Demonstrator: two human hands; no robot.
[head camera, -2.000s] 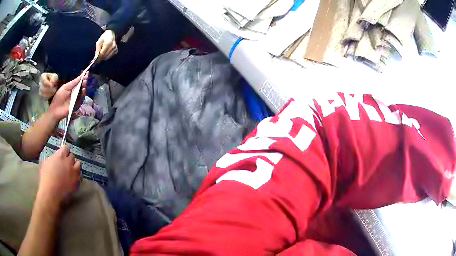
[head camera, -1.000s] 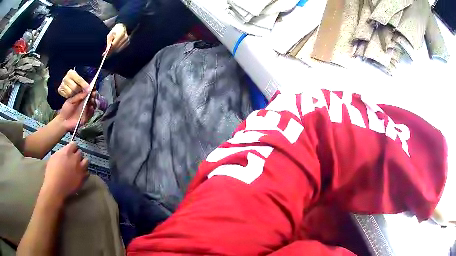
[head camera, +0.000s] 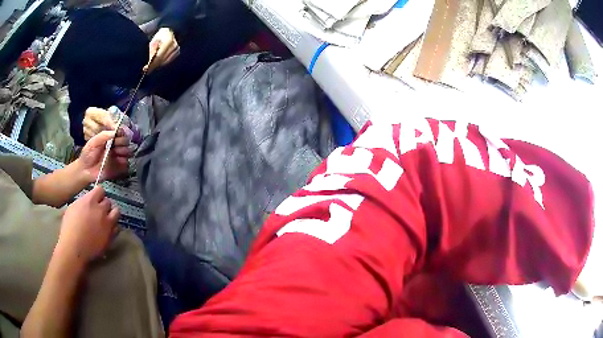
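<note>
My left arm in a red sleeve with white letters reaches across the table edge to the right. Of my left hand (head camera: 580, 289) only a small pale bit shows past the cuff at the right edge, washed out by glare; what it does is hidden. My right hand is not in view. Tan strips (head camera: 508, 34) lie fanned on the white table (head camera: 344, 99) at the upper right, beside a flat brown strip (head camera: 436, 41) with a stitched line. Pale cloth pieces (head camera: 340, 21) lie to their left.
A large mottled grey garment (head camera: 231, 158) is heaped left of the table. At the left, two people's hands hold a thin strip (head camera: 125, 109) between them. A measuring tape (head camera: 492, 307) runs along the table's front edge. A blue band (head camera: 317, 57) wraps the edge.
My red sleeve has shifted slightly since the earliest frame, its elbow bend now lower. The strip between the other people has moved right and stretched straighter. The view has shifted slightly.
</note>
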